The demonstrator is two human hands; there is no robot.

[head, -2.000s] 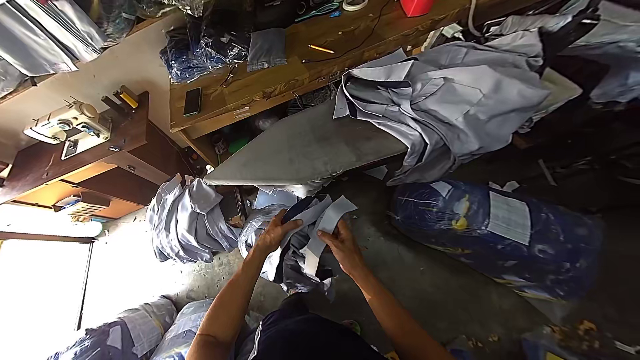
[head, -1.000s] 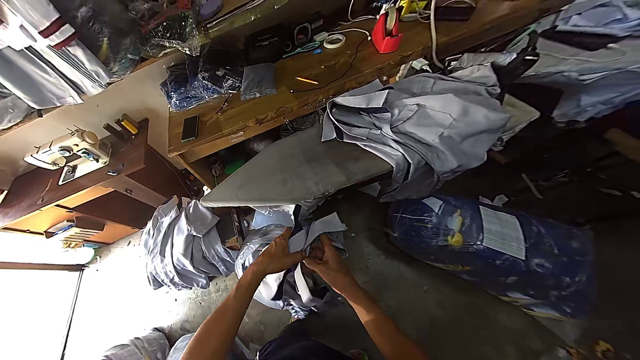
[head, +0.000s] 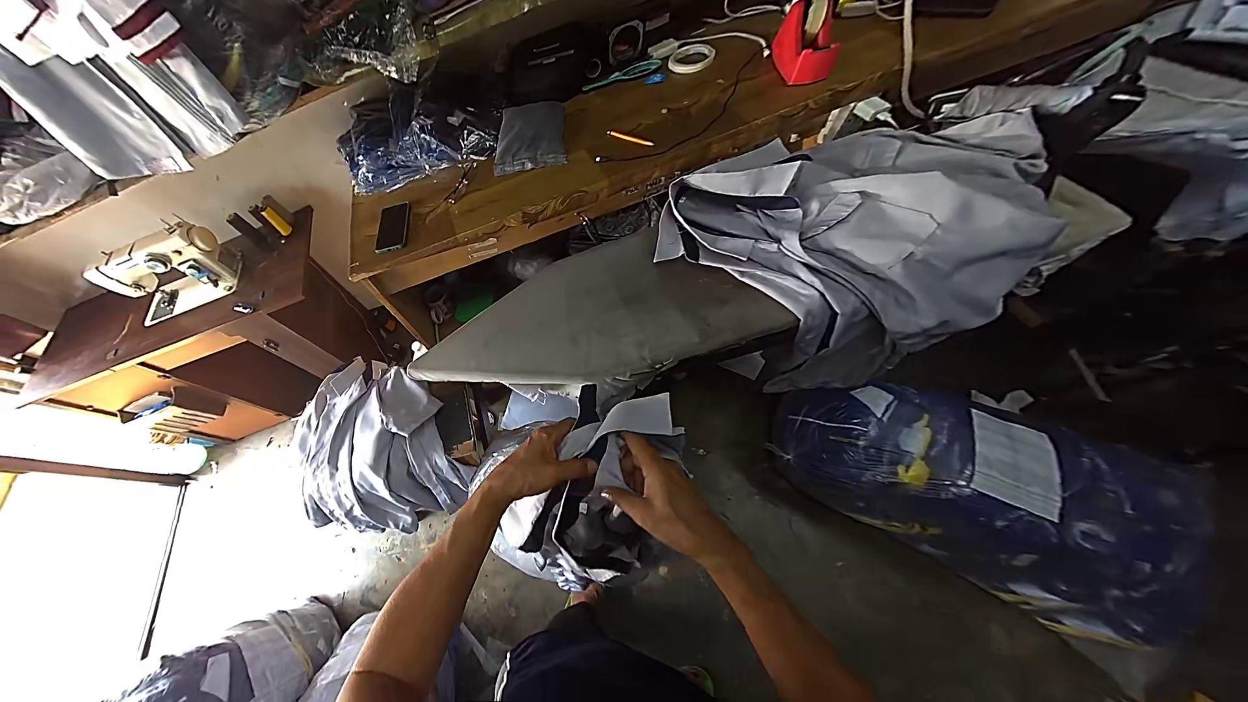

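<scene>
Below the ironing board [head: 604,317], both hands grip a light grey garment [head: 639,417] with dark navy trim. My left hand [head: 536,466] pinches its collar-like part near the dark strip. My right hand [head: 665,492] holds the same part from the other side, thumb toward the left hand. The rest of the garment hangs beneath the hands, over or near a plastic-wrapped bundle; which one cannot be told. A grey shirt [head: 877,214] with dark inner trim lies over the wide end of the board. More grey garments [head: 375,448] hang in a bunch at the left.
A wooden workbench [head: 585,195] behind the board holds a phone [head: 393,226], a red tape dispenser [head: 805,44], scissors [head: 622,75] and an orange pencil-like item [head: 630,138]. A large blue plastic-wrapped bale [head: 975,487] lies at right. A sewing machine [head: 161,258] stands at left.
My hands were farther apart on the garment two seconds ago, then came close together, and are now slightly apart. The grey strip between them has changed its fold.
</scene>
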